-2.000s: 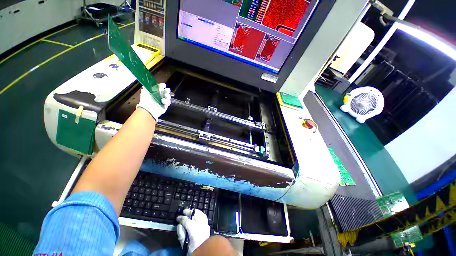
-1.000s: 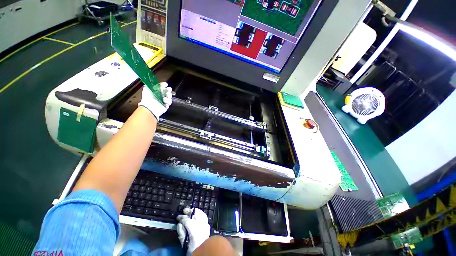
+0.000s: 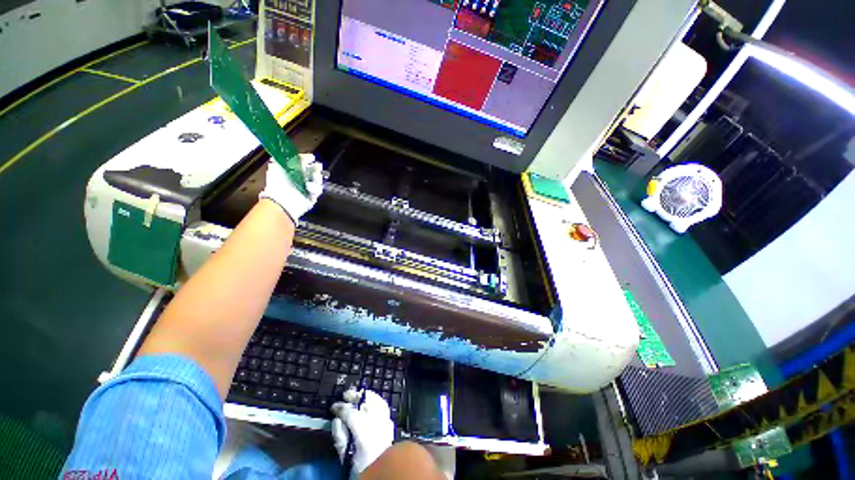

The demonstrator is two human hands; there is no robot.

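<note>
A green circuit board (image 3: 248, 108) stands tilted on edge above the left side of the machine. My gloved left hand (image 3: 292, 187) holds it by its lower end. My gloved right hand (image 3: 364, 429) rests over the right part of the black keyboard (image 3: 300, 368); a thin dark stick, like a pen, shows in it, running down along the palm. The monitor (image 3: 459, 56) shows board images and a large red window. The clamp rails (image 3: 412, 214) cross the open bay of the cream machine (image 3: 591, 314) with no board between them.
A mouse (image 3: 514, 398) lies on the tray right of the keyboard. A red button (image 3: 581, 232) and a small green pad (image 3: 547, 188) are on the right shoulder. A conveyor (image 3: 647, 272) with a green board (image 3: 649, 330) runs at right. A white fan (image 3: 685, 196) stands beyond it.
The images on the monitor have changed; the small component windows now show mostly one red block. Both hands and the held board have stayed almost still.
</note>
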